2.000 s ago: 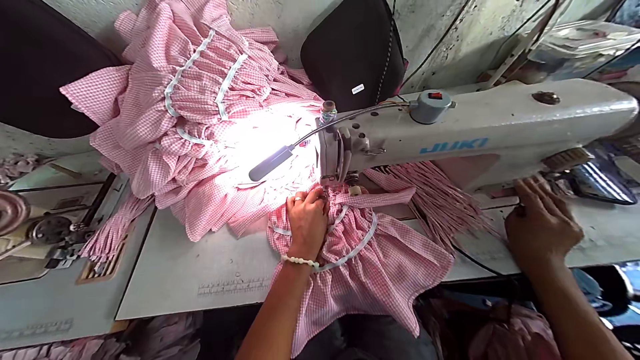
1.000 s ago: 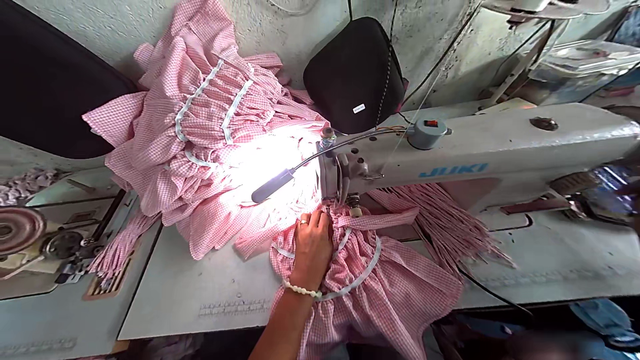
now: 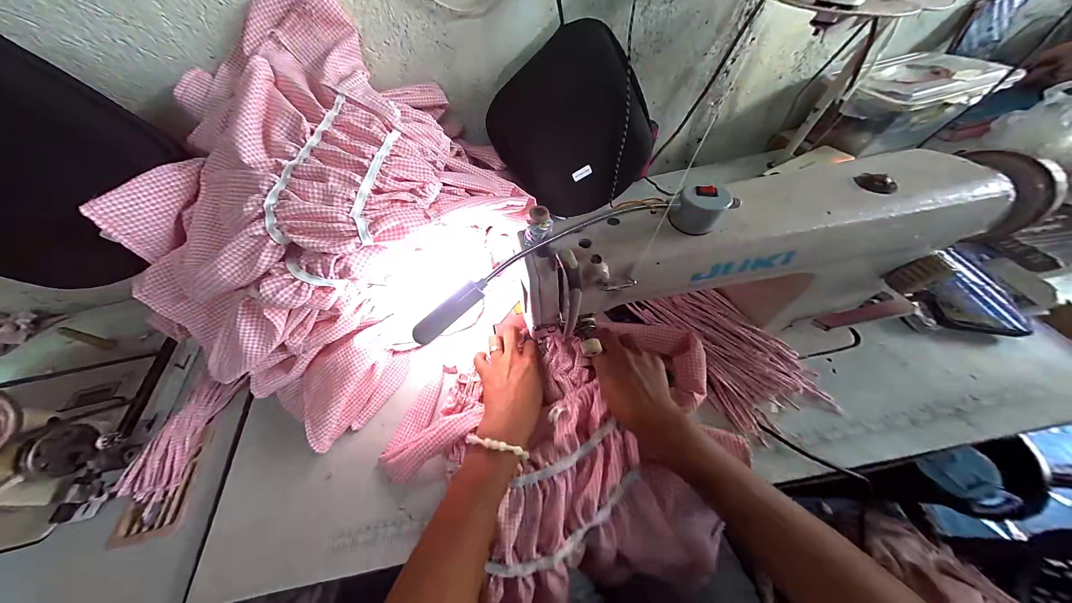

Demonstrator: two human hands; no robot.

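Note:
The head of a Juki sewing machine (image 3: 804,226) spans the right side, its needle area over gathered pink gingham fabric (image 3: 578,469) with white trim strips. My left hand (image 3: 511,377), wearing a ring and a beaded bracelet, presses on this fabric just left of the presser foot, fingertips close to it. On the other side of the foot, my right hand (image 3: 632,377) grips the fabric, its fingertips partly hidden by the machine. A bendable lamp (image 3: 450,311) casts strong glare by the needle. Behind it lies a heap of pink gingham pieces (image 3: 327,209).
A bundle of thin pink fabric strips (image 3: 737,352) lies under the machine arm. Black padded shapes (image 3: 569,117) stand against the wall. Another machine (image 3: 67,452) is at the left. A plastic container (image 3: 913,84) and a phone-like device (image 3: 980,293) are at the right.
My right hand, at the machine's right side two seconds ago and out of sight one second ago, is now at the fabric beside the presser foot. My left hand stays left of the foot.

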